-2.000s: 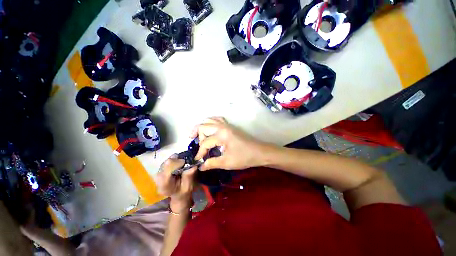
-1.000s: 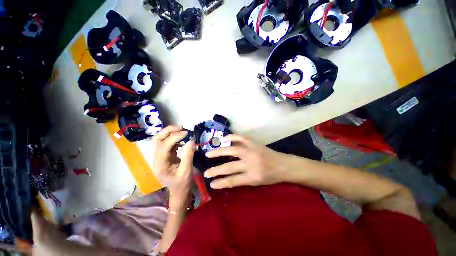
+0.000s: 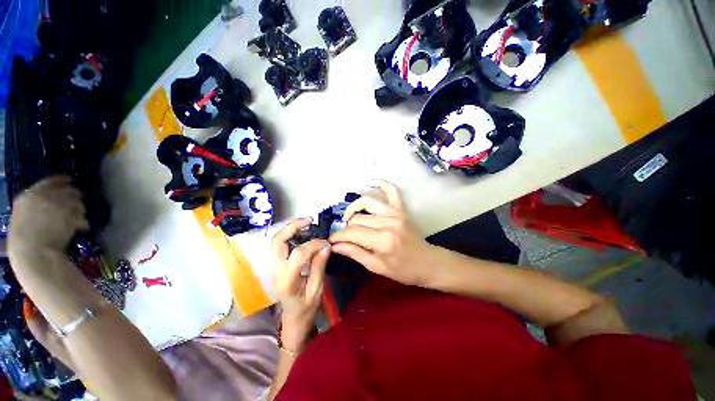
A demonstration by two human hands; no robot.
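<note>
My left hand (image 3: 300,262) and my right hand (image 3: 384,235) hold a black housing (image 3: 337,211) together at the bench's front edge, close to my red shirt. A small dark module (image 3: 315,229) is between my left fingers at the housing's left side. The fingertips of both hands meet at the housing's near side. The fingers cover most of the housing, and any wires or screws there cannot be made out.
Black housings with white discs and red wires (image 3: 255,205) stand at the left. Fitted housings (image 3: 464,137) stand at the right. Camera modules (image 3: 312,69) lie mid-table. A neighbour's arm (image 3: 74,313) reaches in at the left, near loose wires (image 3: 155,280).
My right hand has closed in around the housing, which now shows less of its disc. The neighbour's arm has come up at the left. The view has shifted slightly.
</note>
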